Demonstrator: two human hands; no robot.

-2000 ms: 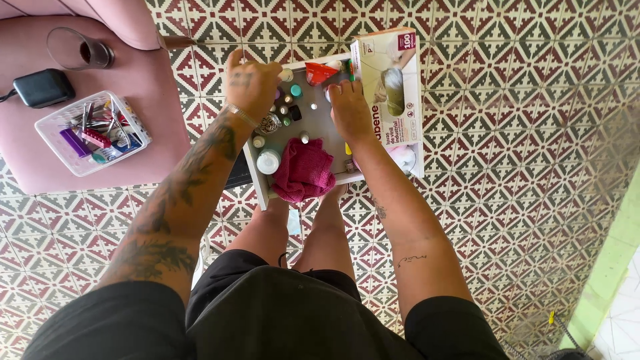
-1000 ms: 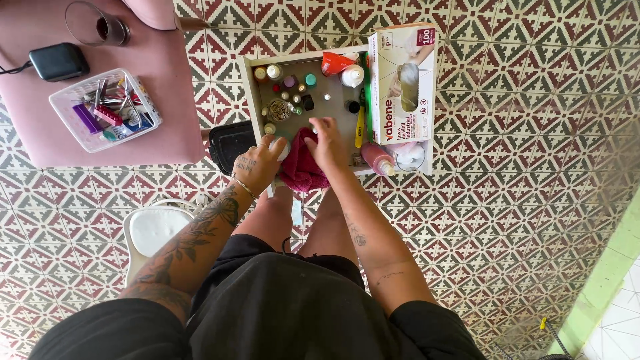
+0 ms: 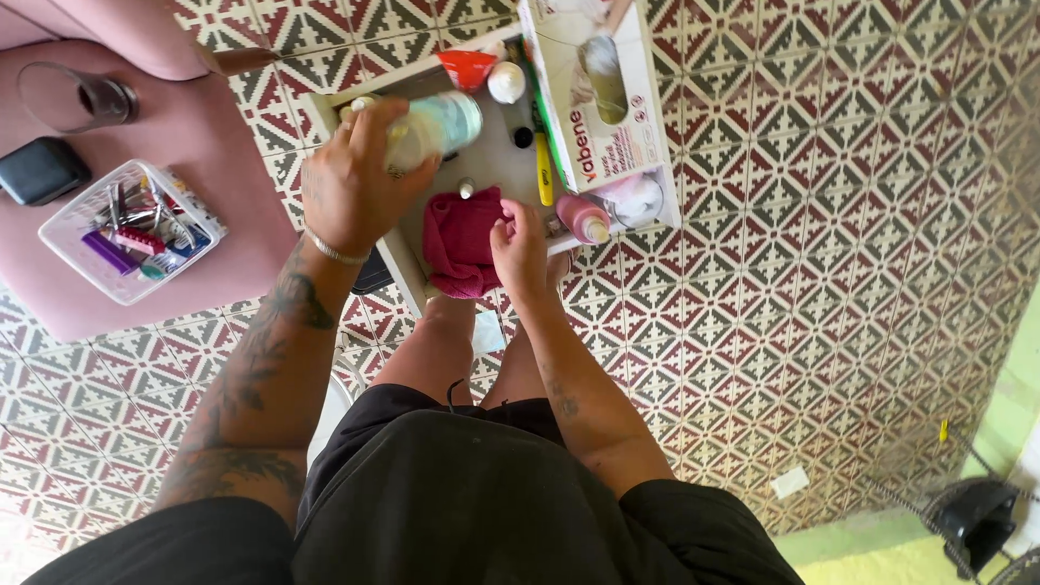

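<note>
My left hand [image 3: 357, 175] grips a clear bottle with pale blue-green contents [image 3: 443, 126], tilted sideways over the left part of a white tray [image 3: 402, 264]. The bottle is somewhat blurred. My right hand [image 3: 520, 248] is at the right edge of a folded magenta towel [image 3: 459, 236], its fingers curled; whether they pinch the cloth cannot be told. A small bottle with a pale cap [image 3: 466, 188] stands just above the towel. Farther up the tray are a red cone-shaped packet [image 3: 467, 69] and a white-topped container [image 3: 506, 82]. My left hand hides the small bottles beneath it.
A glove box [image 3: 581, 142] lies along the tray's right side, beside a yellow-handled tool [image 3: 543, 171] and a pink bottle [image 3: 582, 218]. On the pink chair seat [image 3: 244, 268] at left are a plastic basket of tools [image 3: 97, 280], a black case [image 3: 45, 171] and a glass [image 3: 77, 97].
My left hand has moved up from beside the towel and now holds the clear bottle. My right hand has shifted to the towel's right side. The view has moved closer to the tray.
</note>
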